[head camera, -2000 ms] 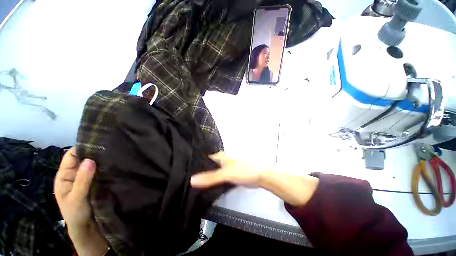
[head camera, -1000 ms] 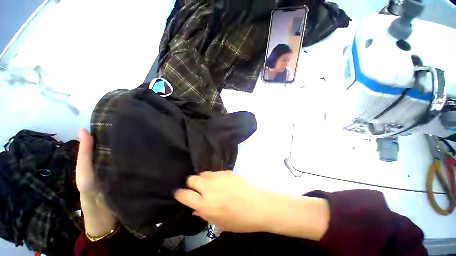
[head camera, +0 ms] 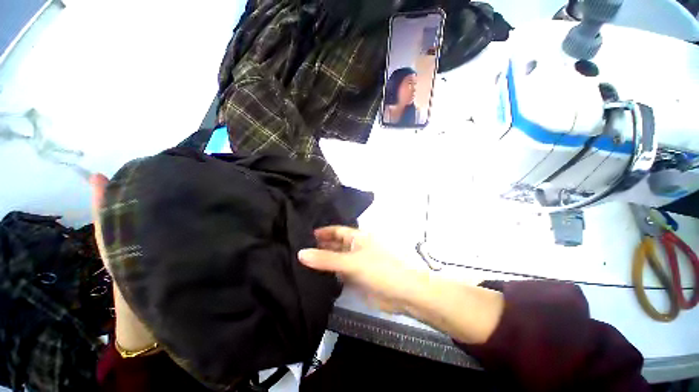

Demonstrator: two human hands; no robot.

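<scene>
The garment part with dark lining (head camera: 222, 237) outward and a plaid edge lies bunched at the front left of the table. My left hand (head camera: 104, 222) is mostly hidden behind its left edge; only a fingertip and the wrist side show, so its grip cannot be told. My right hand (head camera: 345, 256) is at the lining's right side, fingers slightly bent and apart, thumb toward the cloth. The plaid shell (head camera: 268, 107) extends behind, up to the phone.
A smartphone (head camera: 412, 69) lies behind the work. The white sewing machine head (head camera: 567, 115) stands at right, with scissors (head camera: 651, 279) beside it. A dark plaid heap (head camera: 46, 298) is at lower left. A measuring strip (head camera: 406, 337) runs along the front edge.
My right hand has loosened from the lining it was pinching and moved up slightly. My left hand has slipped further behind the cloth. The white loop seen earlier is now hidden.
</scene>
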